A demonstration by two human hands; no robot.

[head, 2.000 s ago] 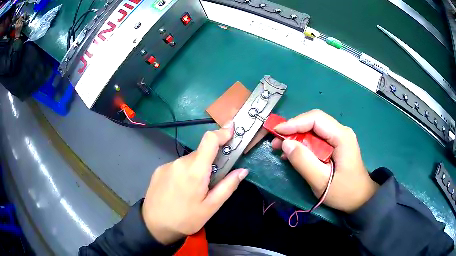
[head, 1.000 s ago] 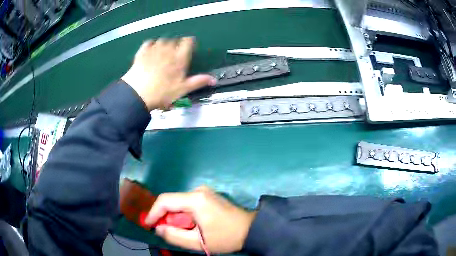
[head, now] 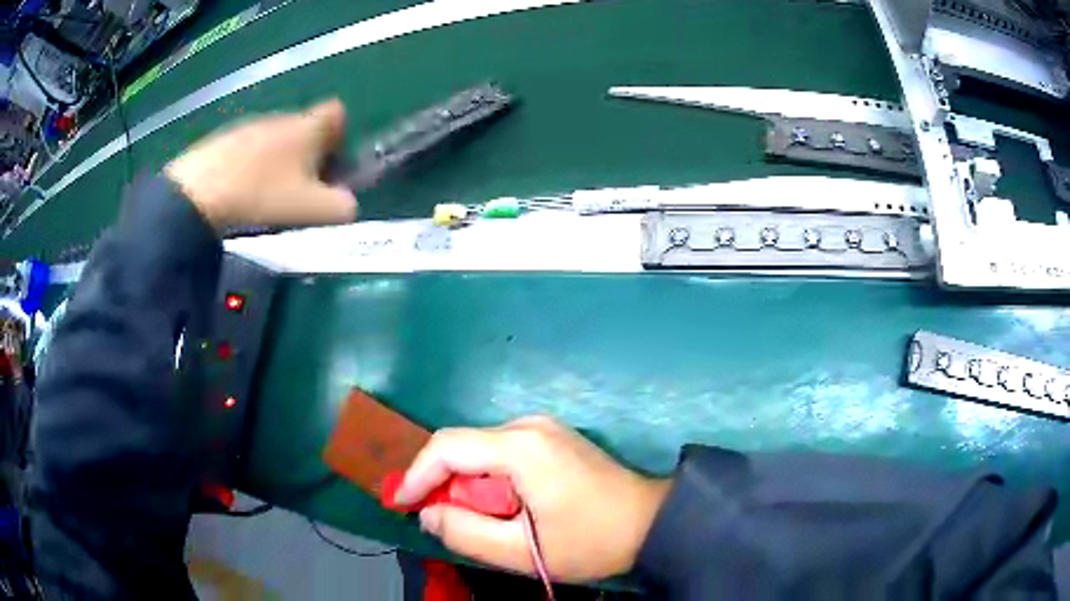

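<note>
A grey contact strip [head: 440,127] with round studs slants over the dark green belt, blurred. My left hand [head: 264,164] is also blurred; its thumb and fingers close around the strip's near left end. My right hand [head: 534,499] grips the red handpiece [head: 475,494] over the orange-brown plate [head: 373,438] on the bench. Its pinkish wire runs down from the hand. The handpiece's tip is hard to make out.
Another strip [head: 774,240] lies on the white rail [head: 552,249], one [head: 827,143] reaches the metal fixture [head: 927,153], and one [head: 991,373] lies on the bench at right. Pointed metal strips lie beyond the rail. The control box [head: 232,352] is partly behind my left sleeve.
The strip I worked on over the plate is gone from there. My left hand has moved to the belt, then further left in view. A strip on the belt now lies further right, by the fixture.
</note>
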